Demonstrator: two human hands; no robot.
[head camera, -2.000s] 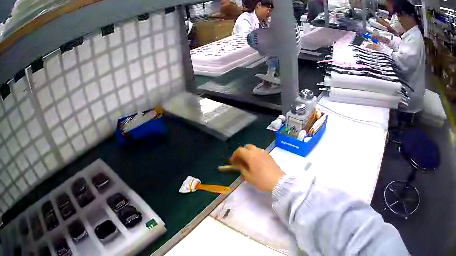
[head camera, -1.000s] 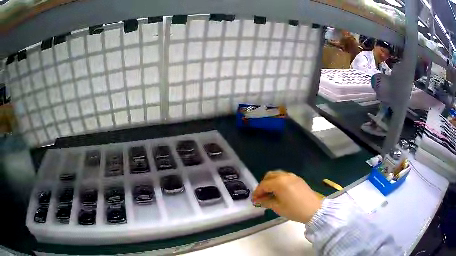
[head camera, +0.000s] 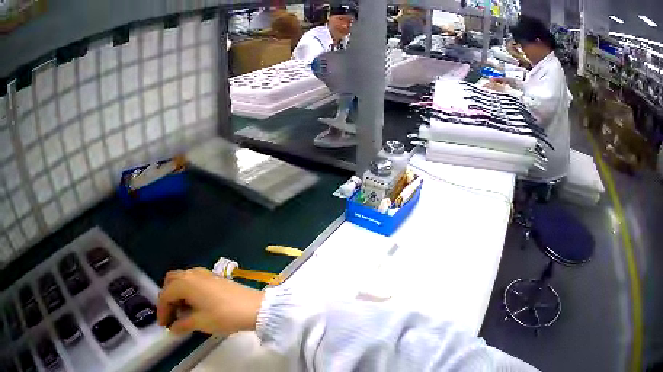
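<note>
My right hand (head camera: 207, 301) reaches in from the lower right, at the right edge of the white compartment tray (head camera: 149, 349). Its fingers are curled down; whether they hold anything is hidden. My left hand is not in view. The tray, cut off at lower left, has rows of pockets with black watch-shaped units (head camera: 107, 330). A brush (head camera: 254, 276) with an orange handle and white head lies just beyond my right hand. A short yellow stick tool (head camera: 283, 251) lies behind it on the green mat.
A blue parts box (head camera: 383, 216) with bottles stands on the white bench (head camera: 465, 218). A second blue box (head camera: 154, 187) and a flat shiny tray (head camera: 251, 173) lie behind. White grid panels stand at left; a metal post rises behind the parts box. Two people sit farther back.
The stick tool, in my right hand two seconds ago, now lies on the mat. My right hand has moved to the tray's edge. The view swung left, then back right.
</note>
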